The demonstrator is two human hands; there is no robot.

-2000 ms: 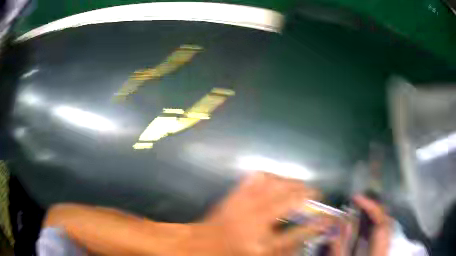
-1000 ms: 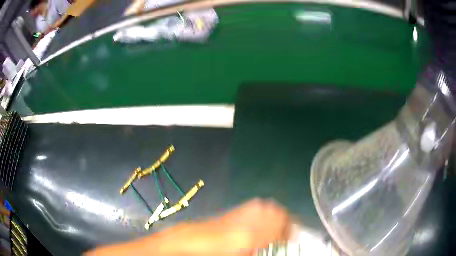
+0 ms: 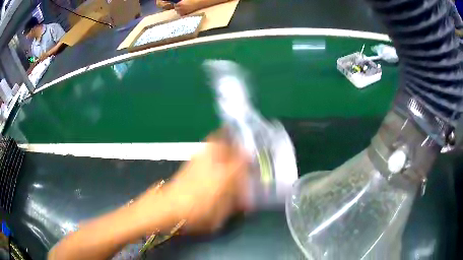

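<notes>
My left hand [image 3: 216, 175] is at the middle of the picture, blurred by motion, closed on a white plastic housing [image 3: 276, 160]. A crumpled clear-white bundle [image 3: 233, 99], likely the bagged cord, trails up from the housing over the green belt. Yellow or brass parts inside the housing show only as a blur. My right hand is not in view. Brass contact strips [image 3: 178, 227] lie on the dark mat, mostly hidden behind my left forearm.
The clear extractor cone [image 3: 355, 216] and grey ribbed duct [image 3: 424, 66] stand at right. On the green belt [image 3: 162, 101], another open housing [image 3: 361, 76] lies upper right. Across it are a person [image 3: 48, 40], another person's hands [image 3: 190, 6] and a shallow box [image 3: 167, 31].
My left hand has risen from the bottom edge towards the belt, with the housing now showing in it. My right hand has left the picture. The view has tilted up.
</notes>
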